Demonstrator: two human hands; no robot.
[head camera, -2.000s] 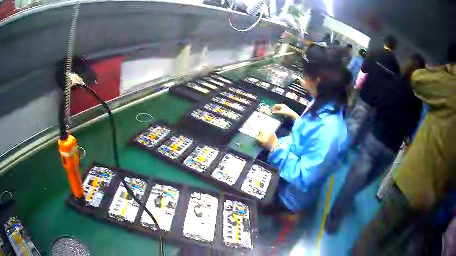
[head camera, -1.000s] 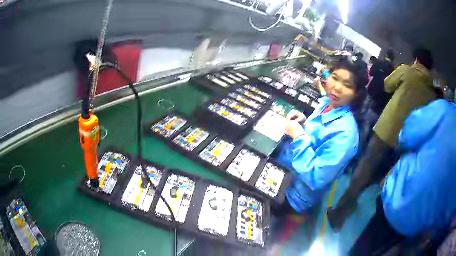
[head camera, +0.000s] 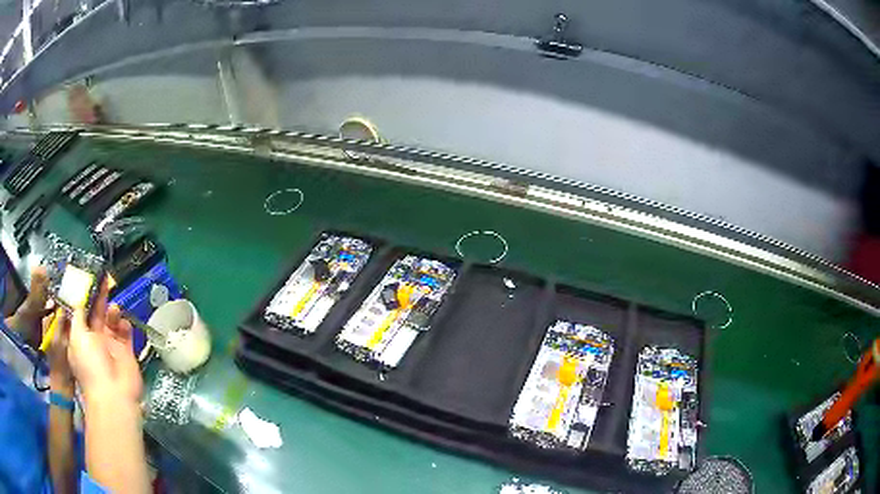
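Neither of my hands is in view. In front of me a long black foam tray (head camera: 473, 333) lies on the green bench, apparently stacked on another. Phone assemblies with orange-yellow flex cables sit in its slots: two to the left (head camera: 320, 282) (head camera: 398, 311) and two to the right (head camera: 563, 386) (head camera: 663, 410). The middle slot between them is empty. A round dish with grey speckled fill (head camera: 716, 478) is cut off by the bottom edge. An orange screwdriver (head camera: 851, 394) stands tilted at the right edge, its nose over another tray of phones (head camera: 828, 449).
At left, another person's hands (head camera: 96, 357), with blue sleeves, hold a phone assembly (head camera: 75, 288). Near them are a cream-white cup (head camera: 179, 336), a blue holder (head camera: 147, 292) and a torn white scrap (head camera: 259, 428). More black trays (head camera: 101, 188) lie beyond. A metal rail (head camera: 434, 172) runs behind.
The view has swung left, away from the worker and tray rows on the right. The screwdriver and its tray now show at the right edge, and the left neighbour's hands have come into view.
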